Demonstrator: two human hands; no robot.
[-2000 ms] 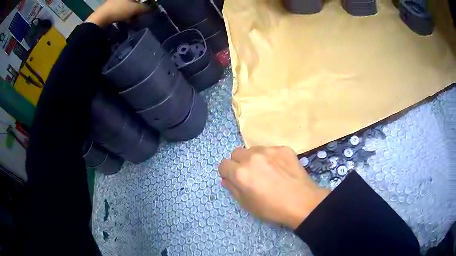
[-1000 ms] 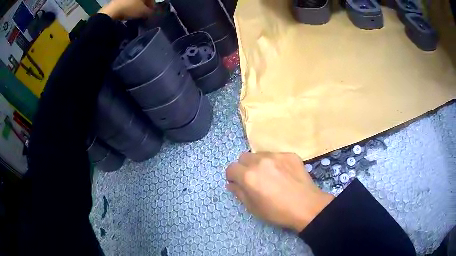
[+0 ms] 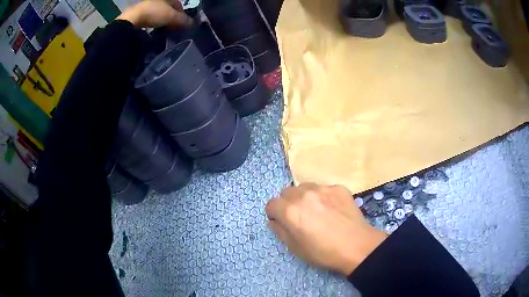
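My left hand (image 3: 155, 14) is at the top left, above and behind the stacked dark grey housings (image 3: 188, 107). Its fingers are blurred and partly hidden, and what they touch cannot be told. My right hand (image 3: 325, 226) rests curled on the bubble wrap at the near corner of the brown kraft paper (image 3: 400, 98). Its fingertips are turned under, so whether it holds anything is hidden. A pile of small dark inserts with whitish dots (image 3: 400, 197) lies right beside it, along the paper's edge. An open housing with a round post inside (image 3: 235, 72) stands behind the front stack.
Several housings (image 3: 426, 23) lie on the far part of the paper. More grey stacks (image 3: 241, 29) stand at the back left. A small red item (image 3: 271, 79) is between the stacks and the paper. Bubble wrap (image 3: 203, 232) covers the bench. A yellow container (image 3: 55, 69) is at the far left.
My left hand has moved right and slightly over the stacks. My right hand keeps its curled pose by the paper corner. The whole view has shifted a little, and more housings show at the top right.
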